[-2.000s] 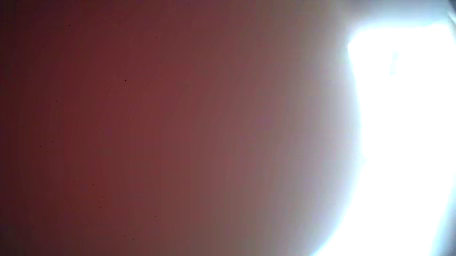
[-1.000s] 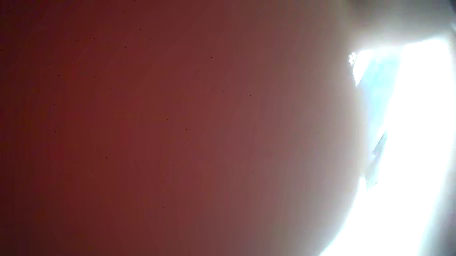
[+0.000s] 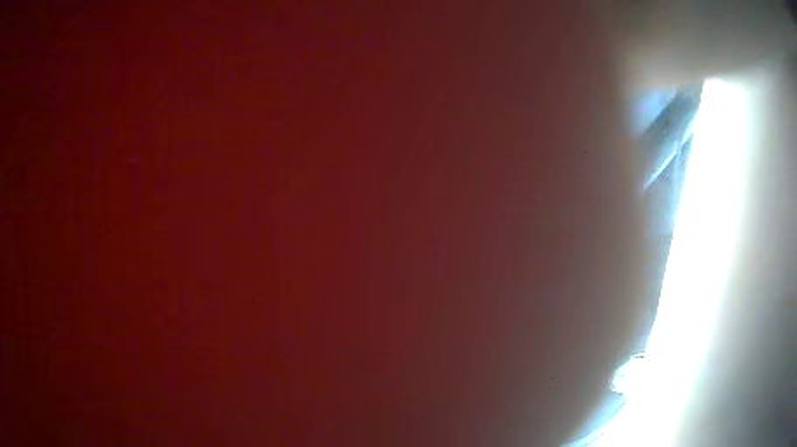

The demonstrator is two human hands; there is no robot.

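A blurred dark red to brownish surface (image 3: 306, 227) lies right against the lens and fills most of the head view. I cannot tell what it is; it may be a hand or finger over the camera. No hand shape, work piece or tool can be made out. What lies behind the covering is hidden.
A narrow, overexposed white strip (image 3: 703, 244) runs down the right side. Beside its upper left edge is a small bluish-grey patch (image 3: 668, 144) with slanting lines, too unclear to name. A pale blurred band lies along the far right.
The covering surface has turned darker and redder. The bright opening at the right has become narrower, and the pale blur at its top and right has grown.
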